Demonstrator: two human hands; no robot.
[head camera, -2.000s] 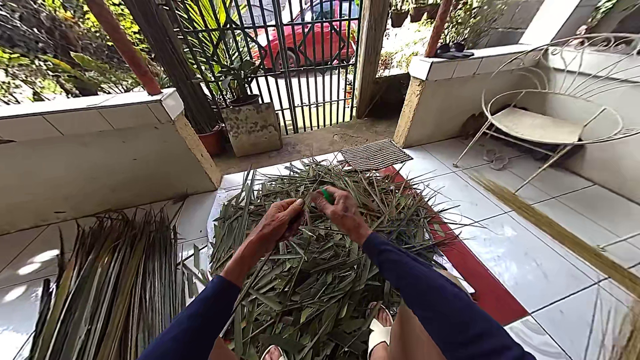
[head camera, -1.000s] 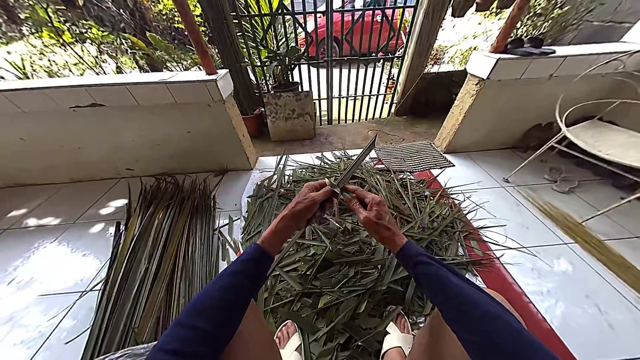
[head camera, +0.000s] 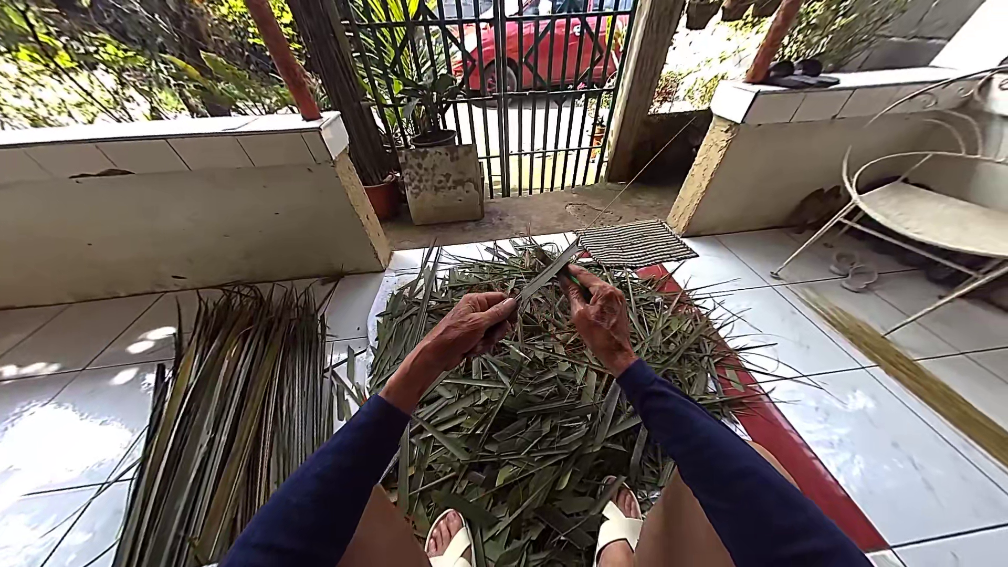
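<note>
My left hand (head camera: 475, 321) pinches the lower end of a green palm leaflet (head camera: 547, 276), which slants up to the right. My right hand (head camera: 600, 311) is closed around a small tool with a green part (head camera: 579, 277), mostly hidden by the fingers; its blade cannot be made out. The tool lies against or very near the leaflet. A thin midrib (head camera: 650, 164) seems to rise from there toward the upper right. Under both hands spreads a heap of cut leaf strips (head camera: 520, 425). Long uncut palm leaves (head camera: 236, 417) lie in a bundle at the left.
A striped mat (head camera: 636, 242) lies beyond the heap. A bundle of thin midribs (head camera: 913, 370) rests on the tiles at the right, near a metal chair (head camera: 937, 216) and slippers (head camera: 854, 272). Low walls flank a barred gate (head camera: 504, 102). My sandalled feet are beside the heap.
My hands have moved apart, the right one now up and to the right of the left. A thin midrib now stands out from the leaflet. The view has shifted slightly.
</note>
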